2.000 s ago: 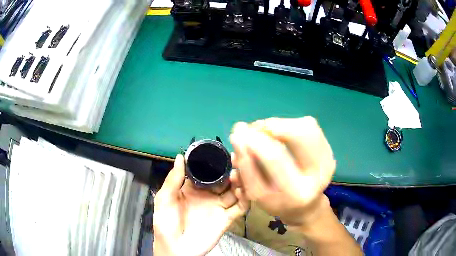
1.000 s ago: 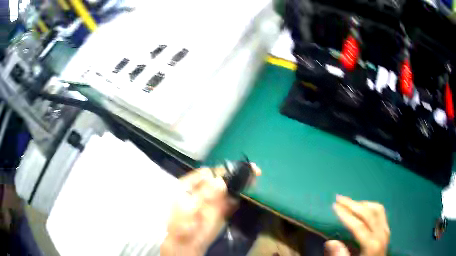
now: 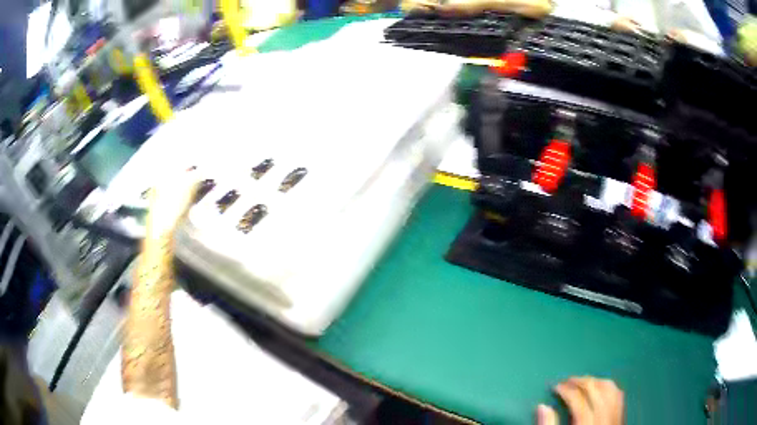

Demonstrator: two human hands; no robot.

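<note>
My left hand [image 3: 172, 199] reaches over the left part of the white foam tray [image 3: 357, 108]. It is small and blurred, and I cannot tell whether it holds a watch unit. Several dark watch units lie in the tray just right of it, one of them [image 3: 252, 217] nearest the front edge. My right hand [image 3: 588, 402] is low over the green mat [image 3: 465, 332], partly cut off by the bottom edge. Its fingers are apart and nothing shows in it.
The black pressing fixture [image 3: 531, 274] with red clamp grips [image 3: 554, 164] stands at the right. Black parts trays [image 3: 581, 50] lie behind it, with another person's arm [image 3: 490, 7] beyond. A white sheet [image 3: 737, 347] is at the right edge. White stacked sheets [image 3: 224, 365] are at lower left.
The view has swung left. My left hand has moved from in front of me, where it held the dark watch, out over the foam tray. My right hand has come away from the watch.
</note>
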